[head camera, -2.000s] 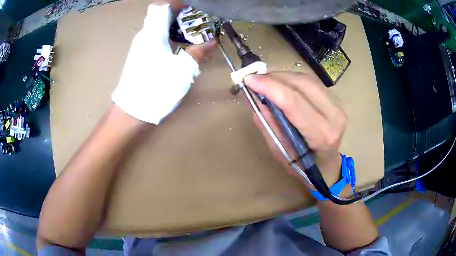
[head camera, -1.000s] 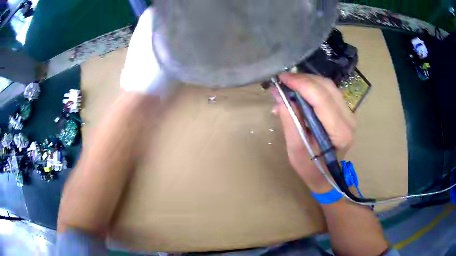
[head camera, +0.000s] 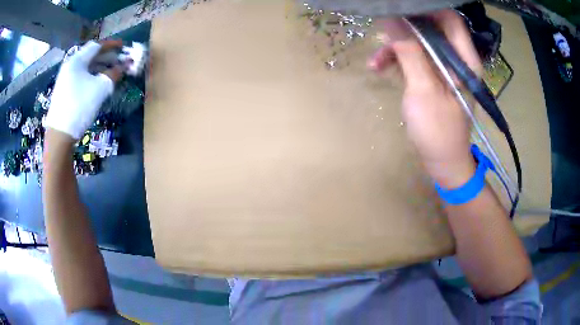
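Observation:
My left hand (head camera: 81, 92), in a white glove with bare fingertips, is at the far left over the dark bench. Its fingertips are at a white and silver assembly (head camera: 134, 58) near the mat's left edge; blur hides whether they grip it. My right hand (head camera: 439, 95), bare, holds the soldering iron (head camera: 474, 82) at upper right. The silvery feed tube (head camera: 445, 73) runs along the iron. The iron's front end is hidden or blurred under the grey hood (head camera: 381, 7).
The tan mat (head camera: 273, 165) has shiny bits at its top. Several assemblies (head camera: 102, 145) lie on the dark bench at left. The black iron stand and its yellow tray (head camera: 499, 76) are behind my right hand. A blue strap (head camera: 464, 187) circles my right wrist. A white part (head camera: 562, 44) lies far right.
My left hand has moved from the mat's top, by the hood, to the assemblies at left. My right hand still holds the iron, now farther up and right in view. The hood covers less of the picture than one second ago.

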